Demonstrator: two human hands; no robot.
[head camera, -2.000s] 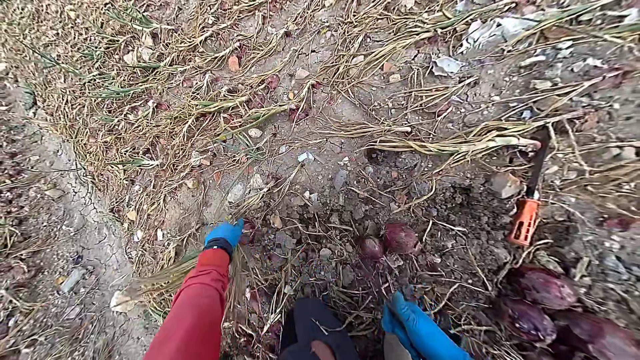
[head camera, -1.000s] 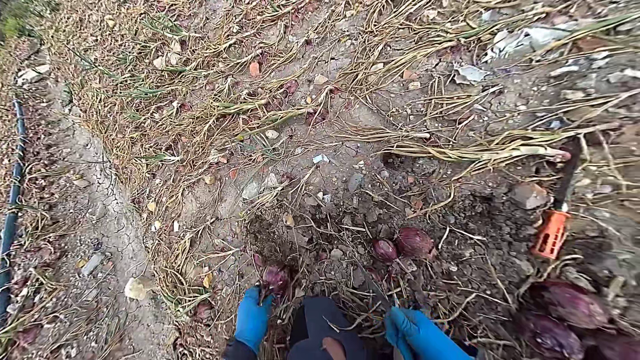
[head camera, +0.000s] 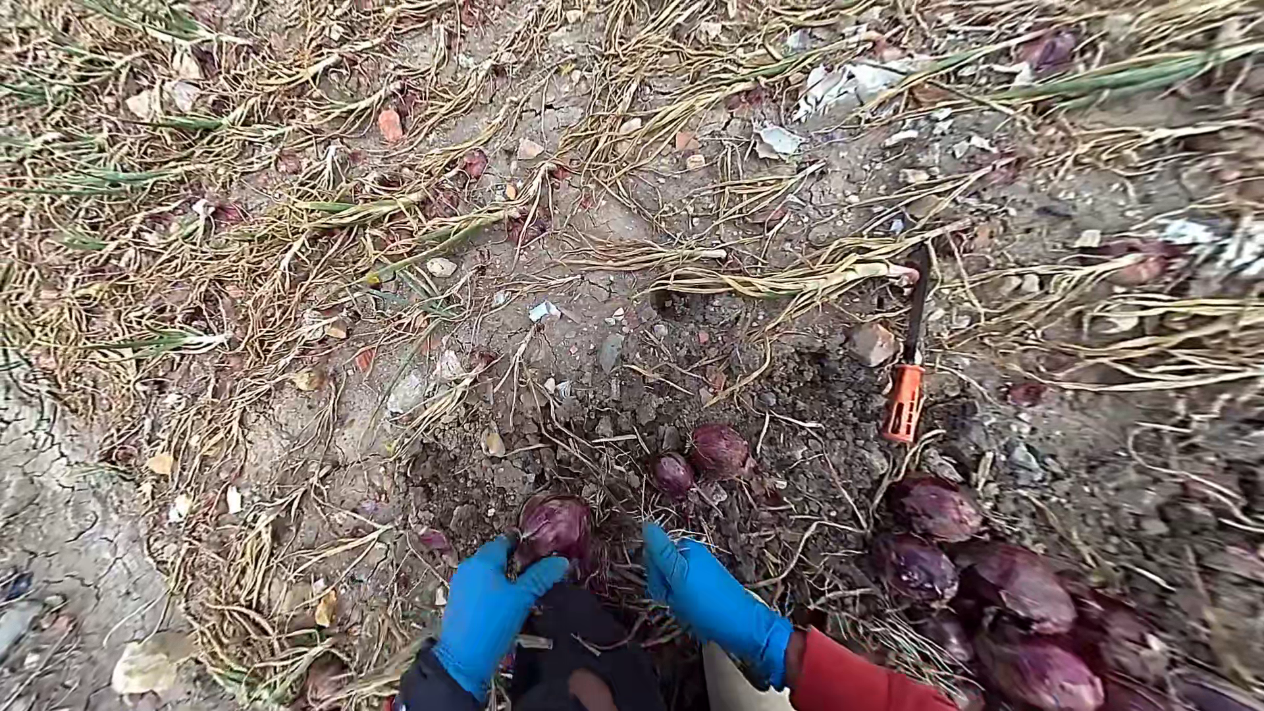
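My left hand (head camera: 491, 609), in a blue glove, grips a red onion (head camera: 555, 529) between thumb and fingers at the lower middle. To its right is my right hand (head camera: 713, 600), also blue-gloved, its fingers drawn together low over the soil; whether something is between them is hidden. Two smaller red onions, one round (head camera: 673, 475) and one larger (head camera: 720, 451), lie on loose soil just above the right hand. A tool with an orange handle (head camera: 903, 403) and a dark blade (head camera: 919, 301) lies farther right, its handle toward me.
A heap of red onions (head camera: 1017, 583) lies at the lower right. Dry onion tops (head camera: 790, 276) cover much of the ground. Stones (head camera: 874, 344) and pale scraps (head camera: 854, 87) are scattered about. Cracked bare soil (head camera: 59, 494) runs along the left edge.
My left hand has moved right with the red onion, closer to my right hand. Two seconds ago, a hand reached among dry tops farther left.
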